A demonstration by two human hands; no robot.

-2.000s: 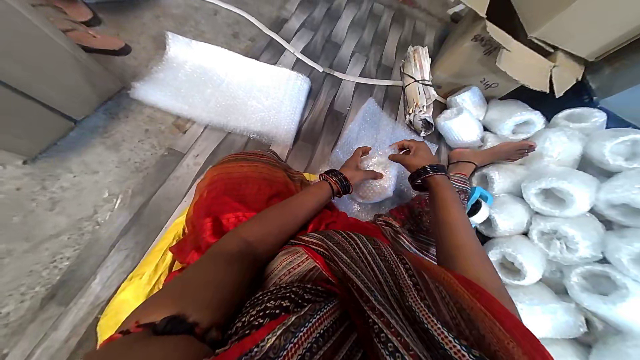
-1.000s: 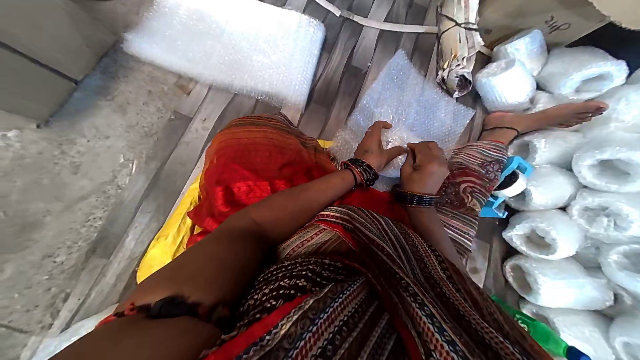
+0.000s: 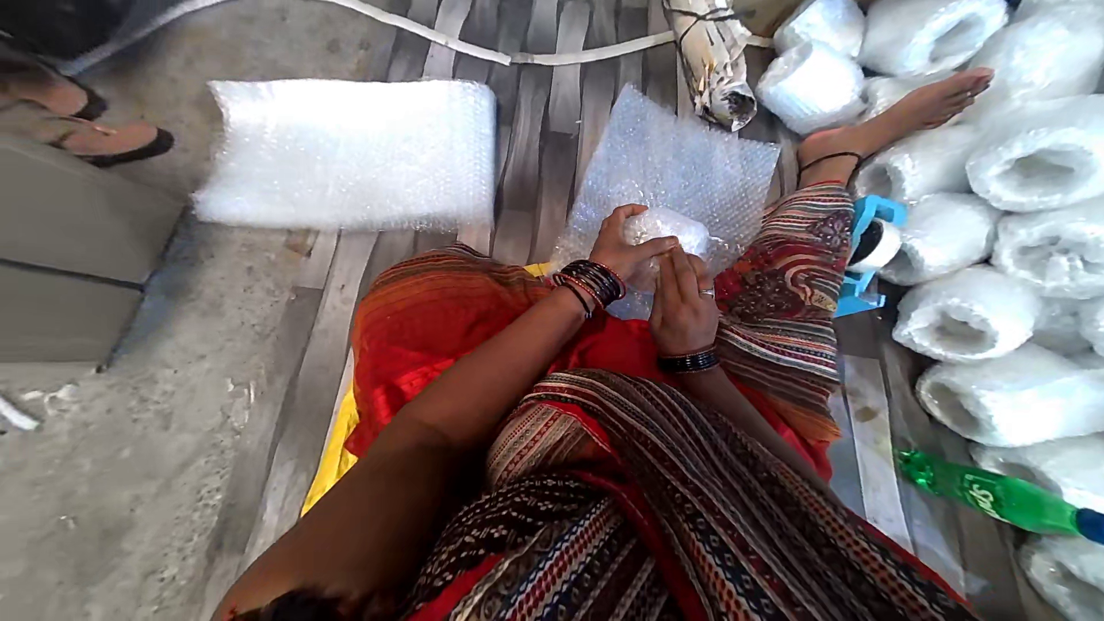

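Note:
A small bundle in clear bubble wrap (image 3: 666,231) lies in front of my lap, at the near part of a spread bubble wrap sheet (image 3: 668,164). My left hand (image 3: 625,244) grips the bundle's left side, thumb across its near edge. My right hand (image 3: 686,297) has its fingertips together at the bundle's near right edge, touching it beside my left thumb. What is inside the wrap is hidden. A folded stack of bubble wrap (image 3: 354,155) lies flat on the floor mat to the left.
Several wrapped rolls (image 3: 957,312) are piled at the right. Close by are a blue tape dispenser (image 3: 865,254), a green plastic bottle (image 3: 992,493) and a tied paper bundle (image 3: 711,65). Cardboard boxes (image 3: 78,250) and a person's sandalled feet (image 3: 112,140) are at the left.
My right hand's fingers have come together at the bundle's near edge, while my left hand still holds its left side. The view has shifted.

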